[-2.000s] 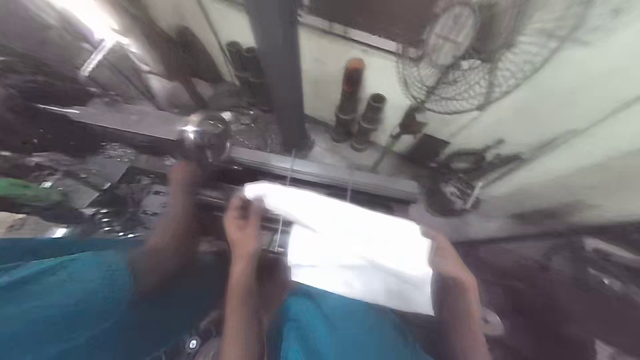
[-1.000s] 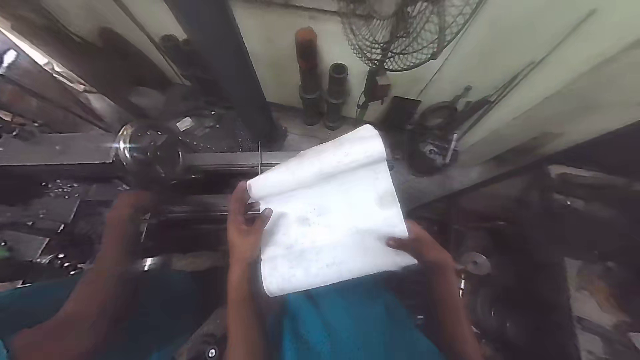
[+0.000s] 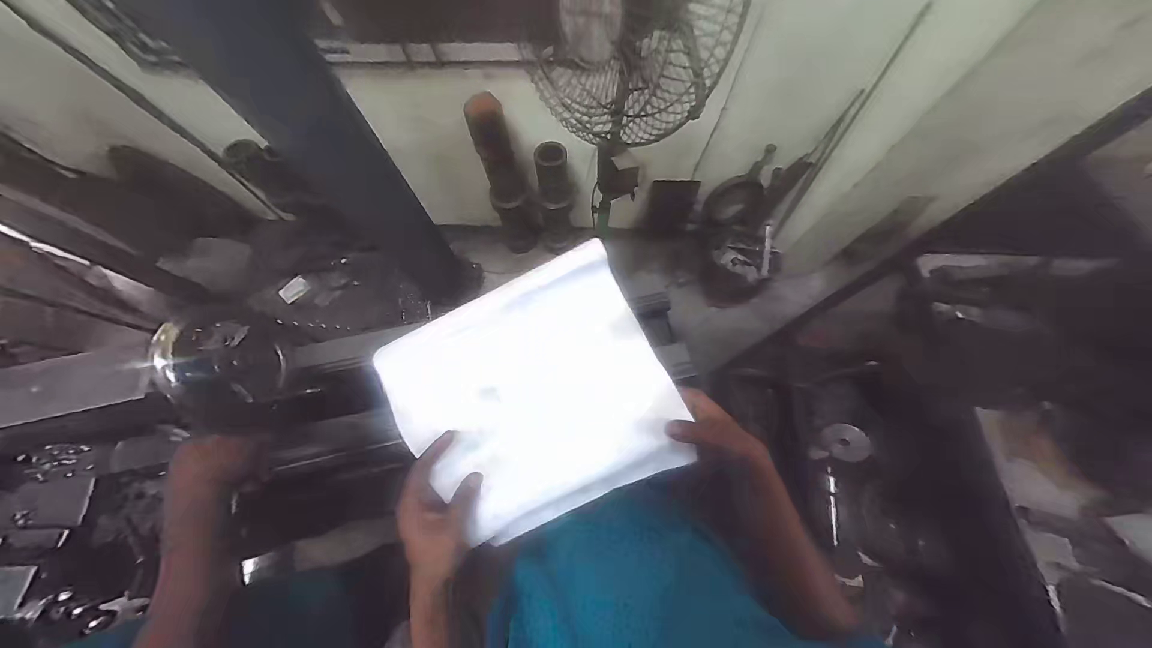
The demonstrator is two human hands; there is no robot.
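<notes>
A large white paper sheet (image 3: 540, 387), strongly overexposed, is spread open in front of my blue clothing. On its lower left edge my left hand (image 3: 436, 504) grips it, thumb and a finger over the front. The lower right edge is held by my right hand (image 3: 715, 427), with its thumb on the face of the sheet and the other fingers hidden behind. Faint marks show on the paper, too washed out to make out. Behind it, the sheet hides part of a long metal machine bed.
At the left a co-worker's hand (image 3: 216, 459) is beside a shiny round metal part (image 3: 220, 360) on the machine. Beyond stand a dark post (image 3: 315, 135), upright pipe-like cylinders (image 3: 513, 189) and a wire-caged fan (image 3: 639, 72). Dark machinery with a metal disc (image 3: 846, 442) lies at the right.
The paper, narrower and partly folded two seconds ago, is now spread wider, its curled upper part flattened out. Both my hands still hold it. The view has shifted.
</notes>
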